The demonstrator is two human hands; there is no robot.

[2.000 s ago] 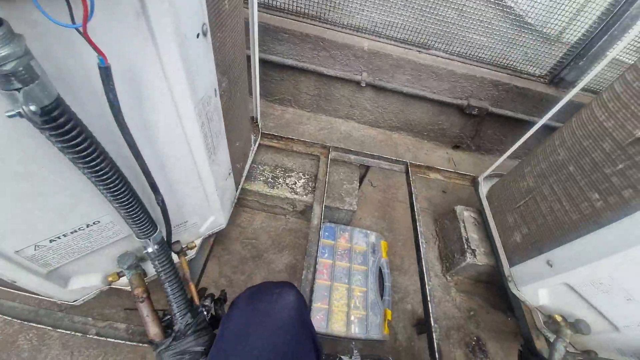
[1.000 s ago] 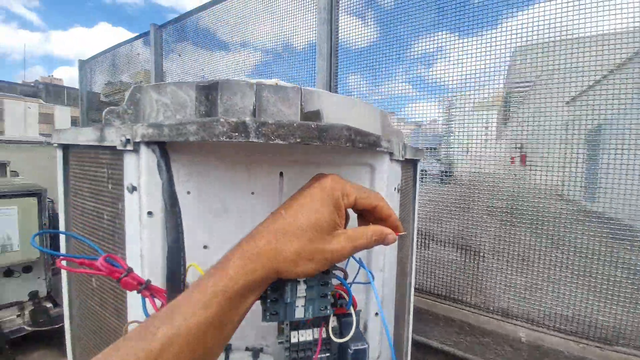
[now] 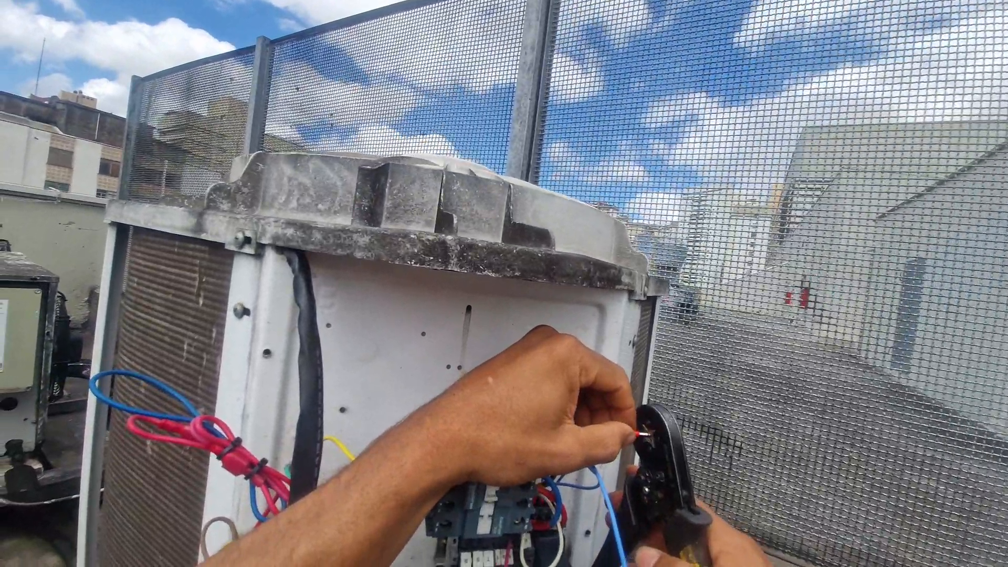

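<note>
My left hand (image 3: 559,409) reaches across the front of an outdoor condensing unit (image 3: 378,339), with a small red-sleeved terminal (image 3: 641,434) pinched between thumb and index finger. The terminal's metal end is at the jaws of a black crimping tool (image 3: 661,465). My right hand (image 3: 709,543) holds that tool by its handles at the lower right, partly cut off by the frame edge. Behind and below my left wrist is a contactor (image 3: 484,512) with several wires on it. A light blue wire (image 3: 608,504) passes just left of the crimping tool.
A bundle of red wire (image 3: 213,441) tied with black cable ties, with a blue wire loop (image 3: 146,378), hangs at the left. A black sheathed cable (image 3: 307,378) runs down the unit. Metal mesh fencing (image 3: 787,276) stands behind and right. Another unit (image 3: 24,339) is at far left.
The view has risen from the floor, with its parts case, to the unit. Since one second ago, my right hand has come into view with the crimping tool, beside my left hand.
</note>
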